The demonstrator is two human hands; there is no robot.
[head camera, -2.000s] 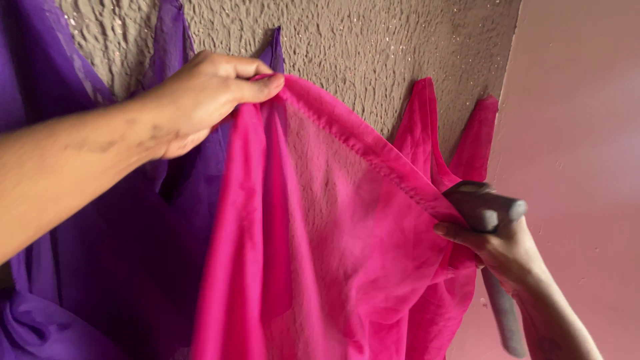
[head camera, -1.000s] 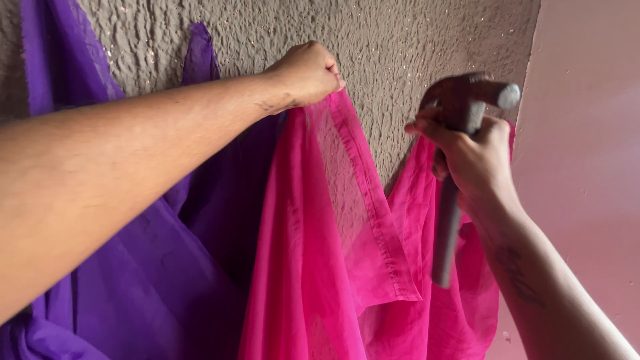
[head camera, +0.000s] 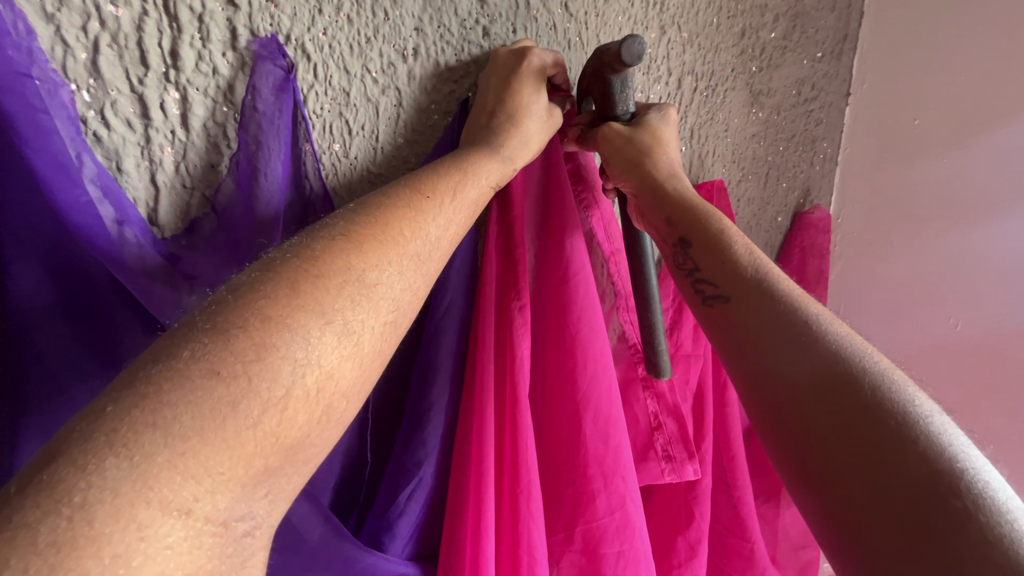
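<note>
My left hand (head camera: 518, 108) pinches the gathered top edge of a sheer pink cloth (head camera: 572, 336) against the textured wall. Close beside it on the right, my right hand (head camera: 644, 152) is closed around a dark metal hammer (head camera: 646, 300) near its head, with the handle hanging down. Its fingertips are near the pinched top of the cloth; whether they touch it is hard to tell. The pink cloth falls in long folds, its stitched hem showing below the hammer. Purple cloth (head camera: 416, 432) hangs behind my left forearm.
The rough grey-beige wall (head camera: 384, 72) meets a smooth pink wall (head camera: 936, 200) at the right. Purple cloth rises to a peak (head camera: 272, 104) on the left. More pink cloth reaches up to a point (head camera: 806, 248) near the corner.
My right hand with the hammer has come in beside my left hand. The pink edge, stretched between both hands two seconds ago, now hangs down from its pinched top.
</note>
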